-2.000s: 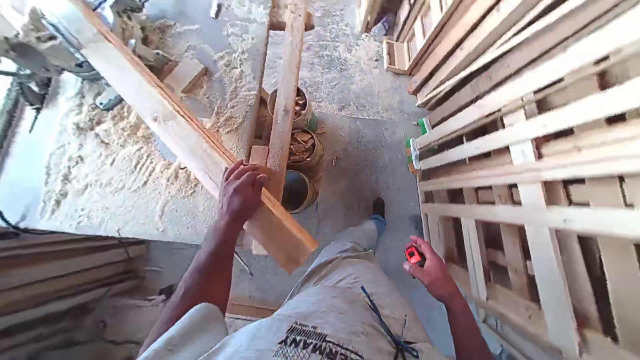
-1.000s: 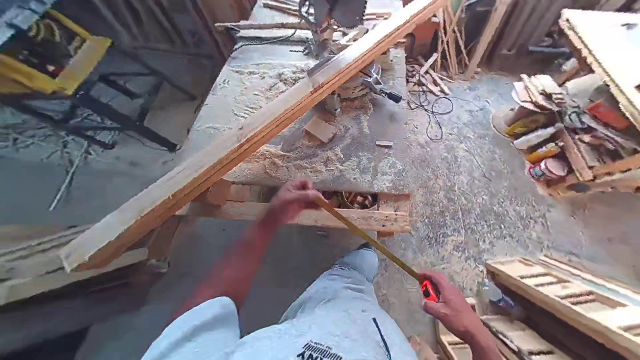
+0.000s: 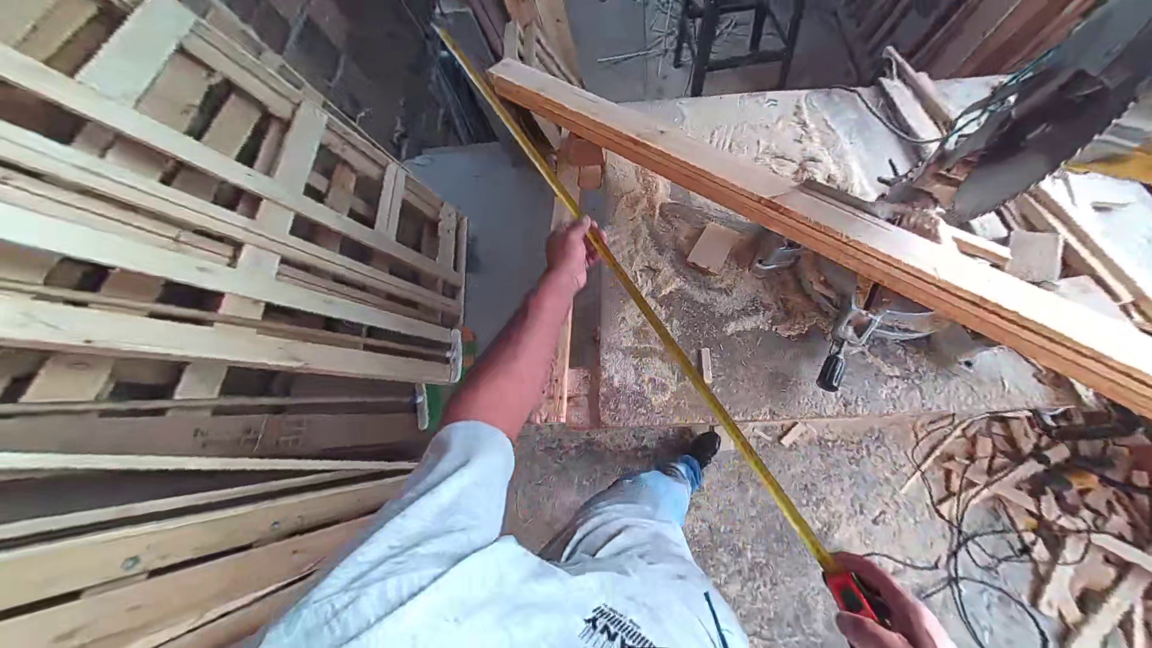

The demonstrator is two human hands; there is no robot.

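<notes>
A yellow tape measure blade (image 3: 670, 346) runs slantwise across the view, drawn far out of its red case (image 3: 850, 594). My right hand (image 3: 877, 601) holds that case at the lower right. Farther along, my left hand (image 3: 574, 250) grips the blade between thumb and fingers, beside the bench edge. The blade's free end lies at the upper left, beyond the near end of the long wooden boards (image 3: 783, 216). These boards are stacked together and lie diagonally over the bench and under the saw. Neither hand touches them.
Slatted wooden pallets (image 3: 225, 270) stand along the left side. A sawdust-covered workbench (image 3: 657, 387) carries a small wood block (image 3: 713, 247) and a miter saw's toothed blade (image 3: 1008, 171). Wood offcuts (image 3: 1026, 486) and a black cable (image 3: 958, 558) lie on the floor at the lower right.
The tape blade now reaches much farther out of its case; two seconds ago none of it showed. My left hand, then on the board, has held the blade since one second ago. The view has turned strongly.
</notes>
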